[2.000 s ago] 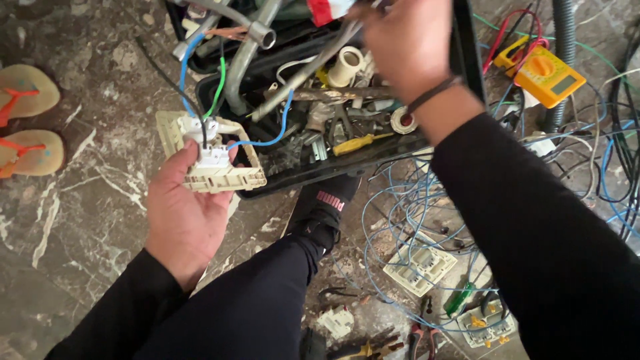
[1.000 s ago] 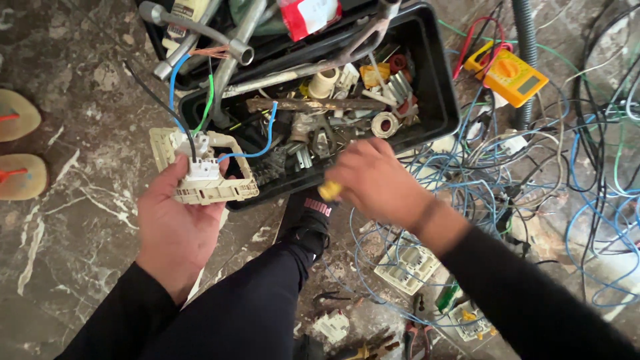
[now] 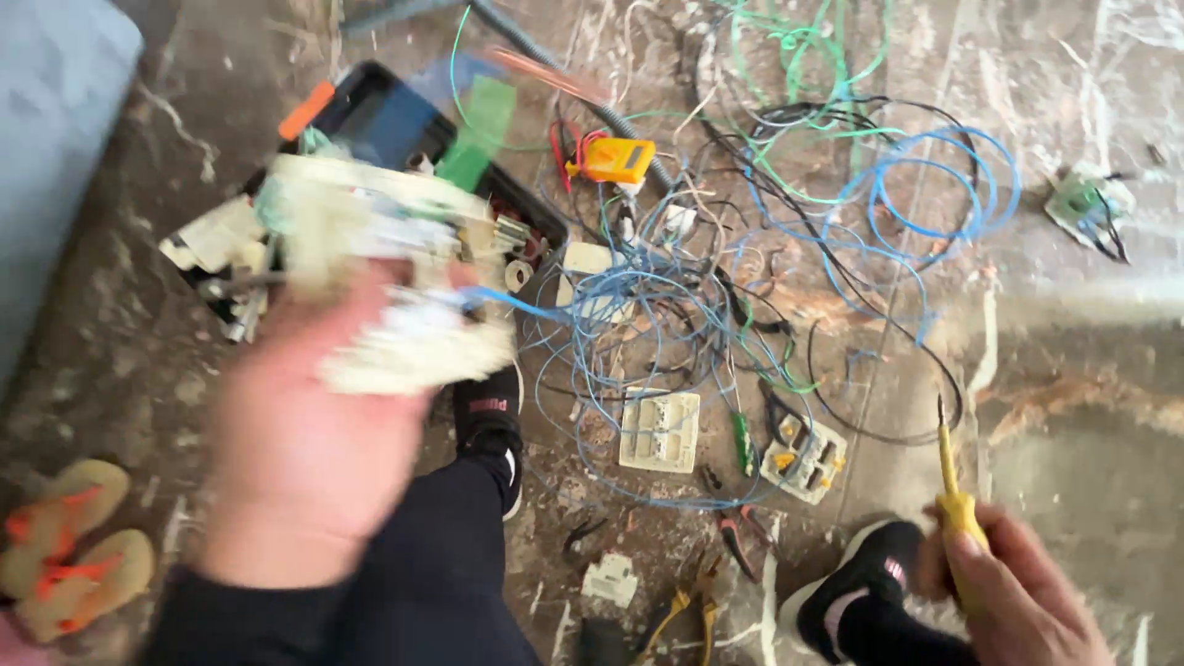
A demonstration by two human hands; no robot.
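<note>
Raised close to the camera and blurred, my left hand (image 3: 314, 435) grips a cream electrical wall plate with white modules (image 3: 407, 361); a blue wire stands out from its right side, with blurred green and copper-coloured wires above. At the lower right my right hand (image 3: 1017, 583) is closed around the yellow handle of a screwdriver (image 3: 959, 518), its tip pointing up. The shaft is bare along its length and touches nothing.
Behind the plate is a black toolbox (image 3: 536, 208). A yellow multimeter (image 3: 622, 160), tangled blue wires (image 3: 647, 324), a cream wall plate (image 3: 659, 430), another frame (image 3: 805, 460), red-handled pliers (image 3: 737, 546) and yellow-handled pliers (image 3: 671, 620) lie on the marble floor. Sandals (image 3: 83, 555) sit lower left.
My right hand has moved away from the toolbox to the lower right with the yellow screwdriver. The wall plate in my left hand is now tilted and nearer. The view has shifted right.
</note>
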